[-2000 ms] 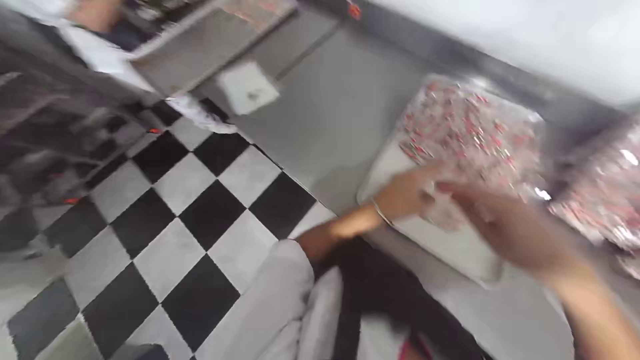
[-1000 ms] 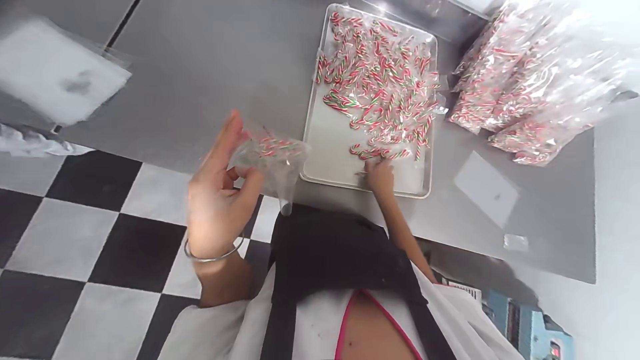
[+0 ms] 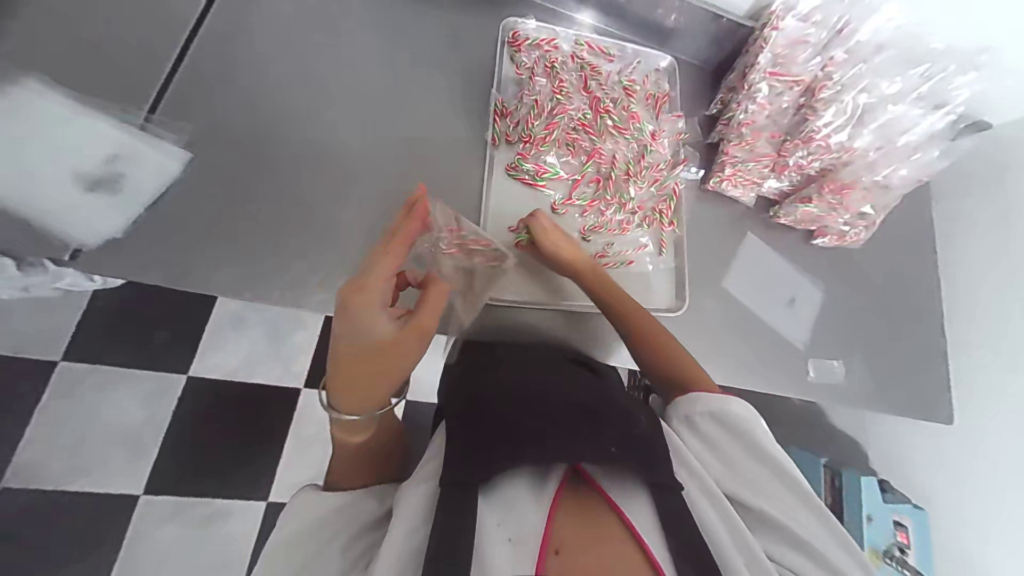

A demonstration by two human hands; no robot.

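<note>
My left hand [image 3: 392,312], a metal bangle at its wrist, holds a clear plastic bag [image 3: 472,264] with some small candy canes inside. The bag is just left of a metal baking tray [image 3: 588,306]. Many red, white and green candy canes [image 3: 600,128] lie spread over the upper part of the tray. Over the tray's lower left part, my right hand [image 3: 552,240] grips a few candy canes [image 3: 522,237] in its fingertips, close to the bag. How many it holds is hidden by the fingers.
Several large clear bags full of candy canes [image 3: 800,120] lie against the wall at the right. A white sheet [image 3: 774,290] and a small clear packet [image 3: 826,371] lie below them. A stack of clear bags [image 3: 80,160] is on the grey metal table [image 3: 320,144] at the left.
My right hand has moved left from the loose candy canes toward the bag and now has candy canes in its fingertips. My left hand still holds the bag.
</note>
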